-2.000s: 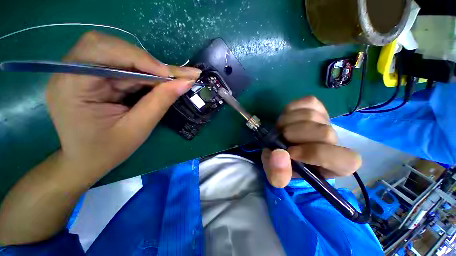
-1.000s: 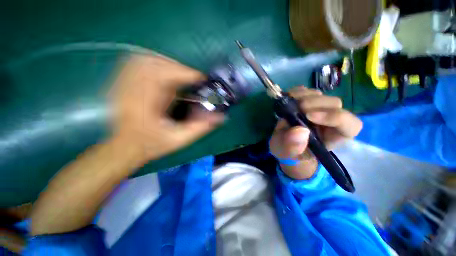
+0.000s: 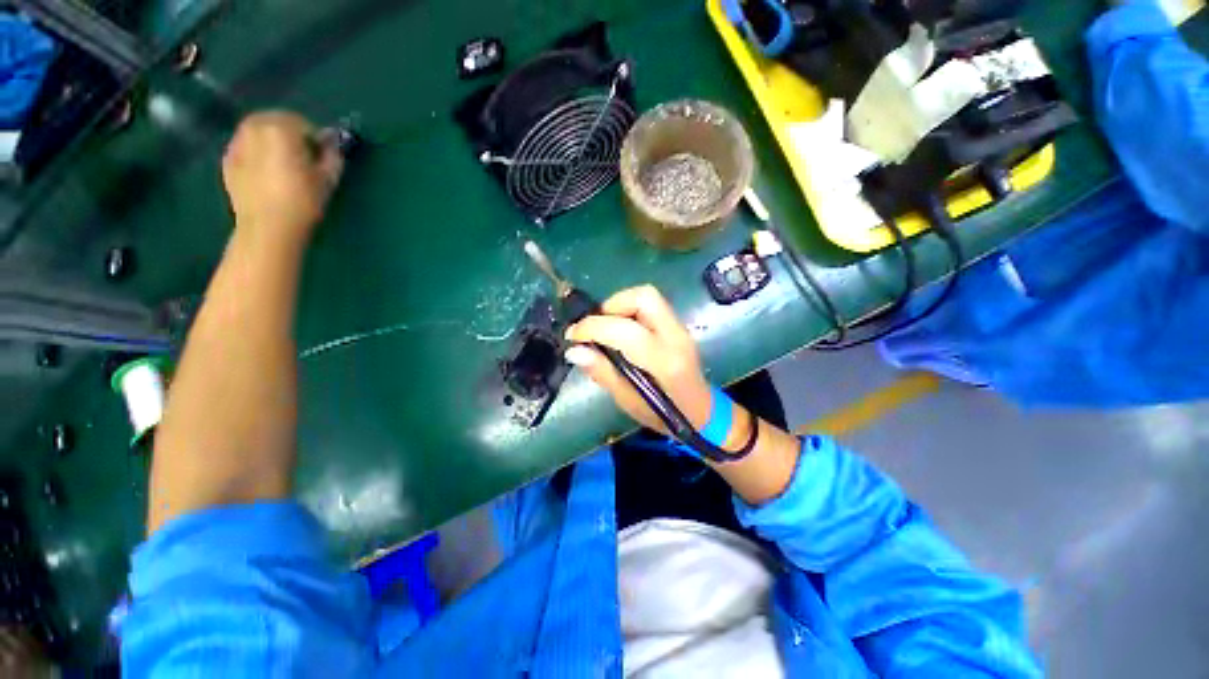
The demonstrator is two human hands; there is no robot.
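My left hand (image 3: 276, 173) is stretched out to the far left of the green mat, with a small dark housing (image 3: 347, 138) at its fingertips. Its fingers are small in view, and I cannot make out the tweezers. My right hand (image 3: 650, 352) holds the soldering iron (image 3: 643, 385) like a pen, its metal tip pointing up and left above the mat. The black fixture (image 3: 534, 369) stands just left of my right hand, near the bench edge. I cannot see a housing clearly on it.
A fan with a wire grille (image 3: 570, 149) and a brown pot (image 3: 686, 173) stand beyond the iron. Dark housings lie by the pot (image 3: 736, 276) and behind the fan (image 3: 480, 56). A yellow tray (image 3: 849, 239), cables, a solder spool (image 3: 142, 398) and a person's blue sleeve (image 3: 1153, 126) also show.
My left hand has left the fixture with the housing and reached far left. My right hand still holds the iron, now away from the fixture's top. The view has widened to more bench.
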